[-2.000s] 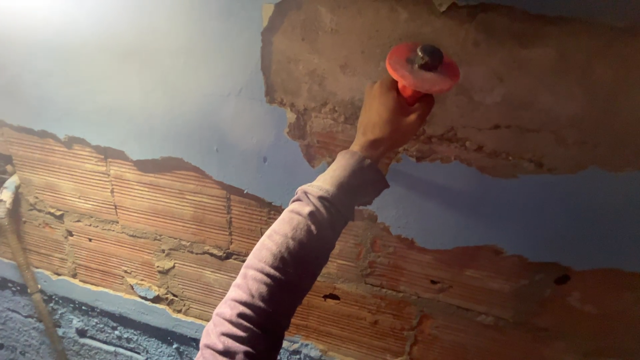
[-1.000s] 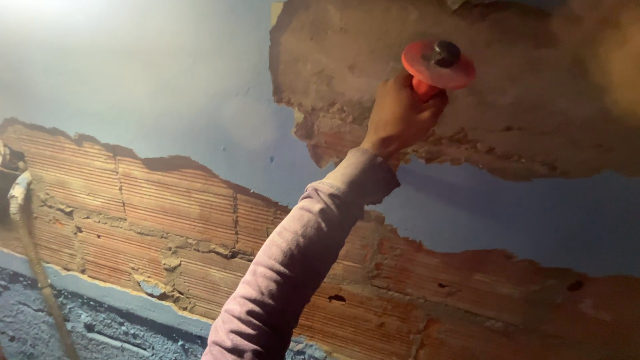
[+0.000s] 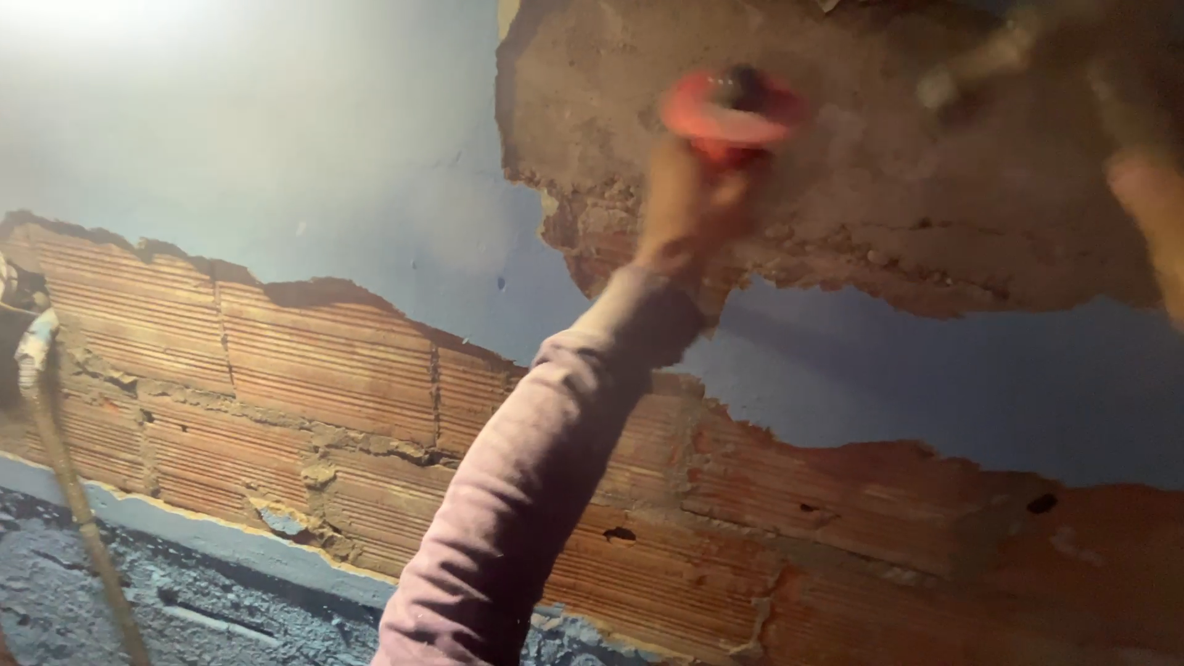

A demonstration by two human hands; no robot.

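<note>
My left hand (image 3: 694,203), at the end of a pinkish long sleeve, is closed around the red grip of a chisel (image 3: 735,106) with a round red hand guard. The chisel's dark metal end points towards the camera; its tip is hidden. Hand and chisel are motion-blurred in front of bare grey-brown render (image 3: 888,176) edged by blue plaster (image 3: 925,370). At the right edge, my right hand (image 3: 1147,217) shows only as a strong blur, with what looks like a hammer (image 3: 976,69) in it, its pale head right of the chisel.
Ribbed hollow clay bricks (image 3: 324,361) lie exposed in a band across the wall, with mortar joints and small holes. Rough blue-painted wall (image 3: 203,592) lies at the lower left. A thin conduit or hose (image 3: 79,499) hangs from a wall opening (image 3: 20,287) at the left.
My right hand and the hammer-like tool have come into view at the upper right. My left hand stays on the chisel, which is now blurred. The view has shifted slightly.
</note>
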